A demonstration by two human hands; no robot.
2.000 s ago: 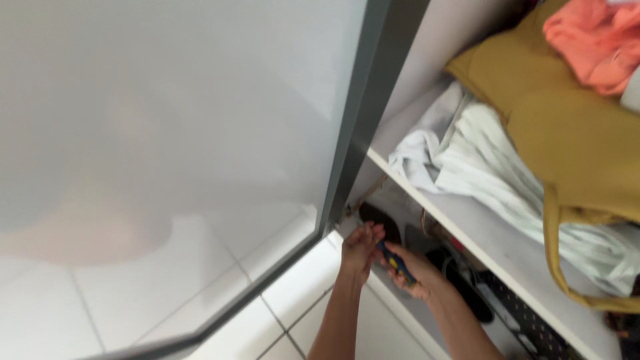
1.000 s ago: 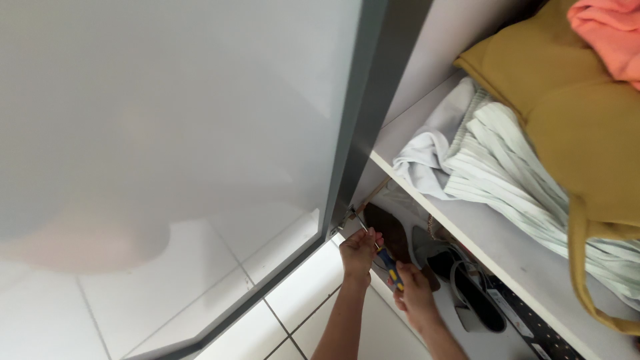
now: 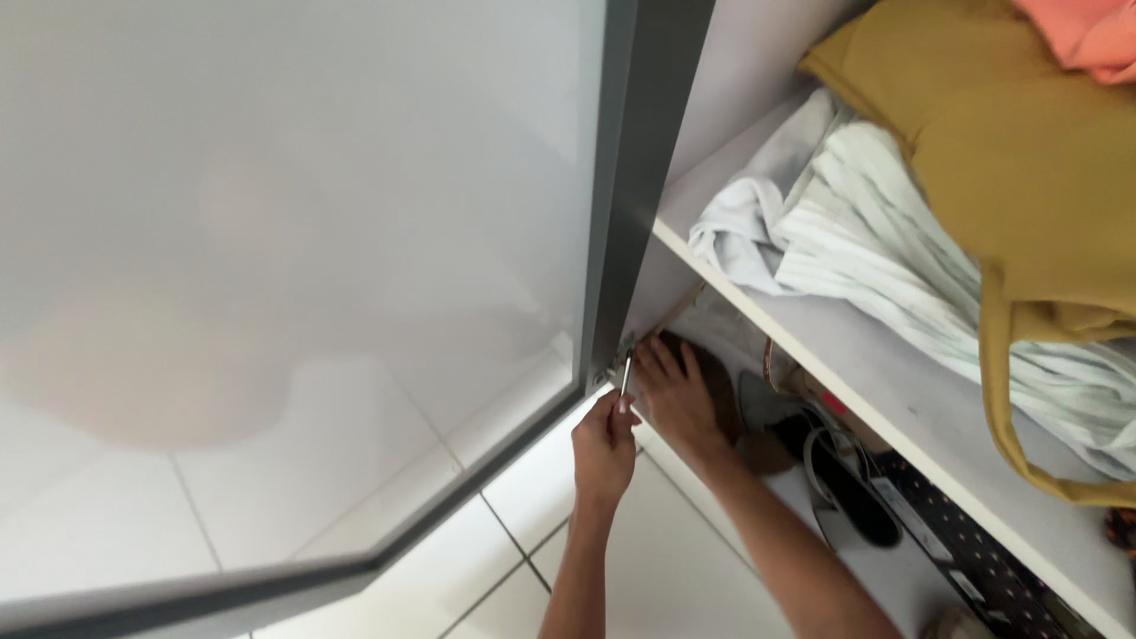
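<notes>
My left hand (image 3: 605,448) grips a screwdriver, its metal shaft (image 3: 627,374) pointing up from the fingers and its handle hidden in the hand. The tip is at a metal hinge (image 3: 627,344) low on the cabinet side, beside the dark-framed door (image 3: 641,160). Close to the right of the shaft, my right hand (image 3: 676,399) reaches in with fingers extended, fingertips near the hinge. Whether those fingertips touch the hinge or a small part cannot be told.
A brown shoe (image 3: 723,382) and a grey-and-black shoe (image 3: 852,488) lie in the lower compartment. Above, the shelf (image 3: 887,377) holds pale folded cloth (image 3: 870,204) and a mustard bag (image 3: 985,133). The glossy door panel (image 3: 311,222) stands at left over white floor tiles (image 3: 479,550).
The screwdriver with the blue and yellow handle was in my right hand; now my left hand holds it. My right hand has moved up beside the hinge, its fingers extended.
</notes>
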